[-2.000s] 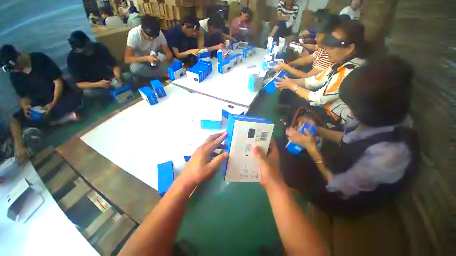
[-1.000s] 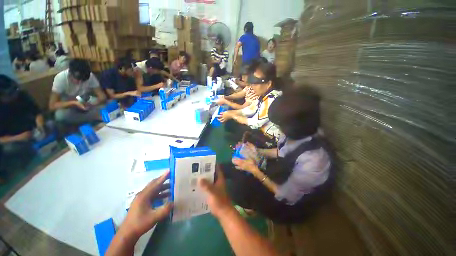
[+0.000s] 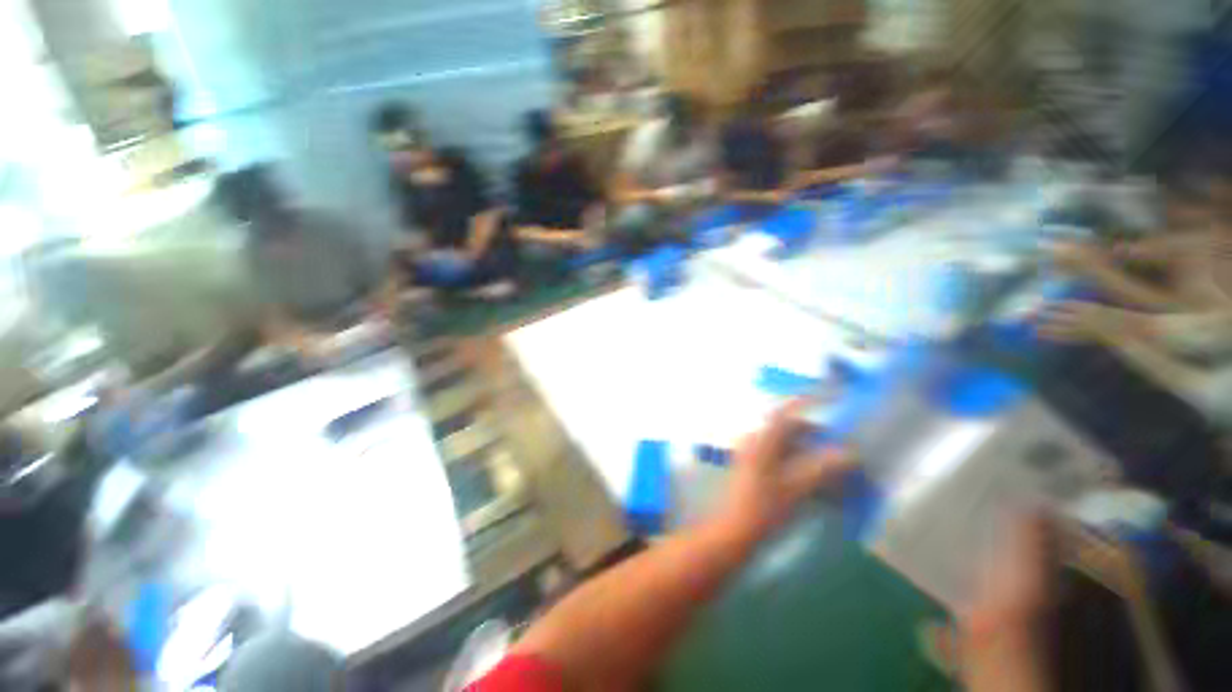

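The frame is strongly blurred. A blue and white retail box is in front of me, right of centre, tilted. My right hand is on its lower right part and grips it. My left hand is at the box's left side with the fingers spread; the blur hides whether they touch it. The print on the box cannot be read. A narrow blue box stands on the near edge of the white board.
A second white board lies to the left, with wooden pallet slats between the boards. Several people sit behind and beside the boards. More blue boxes stand at the far side. Green floor shows below my hands.
The view has swung to the left, bringing the left board and more people into sight. The box now appears further right, tilted and blurred. My left hand's fingers look further from it.
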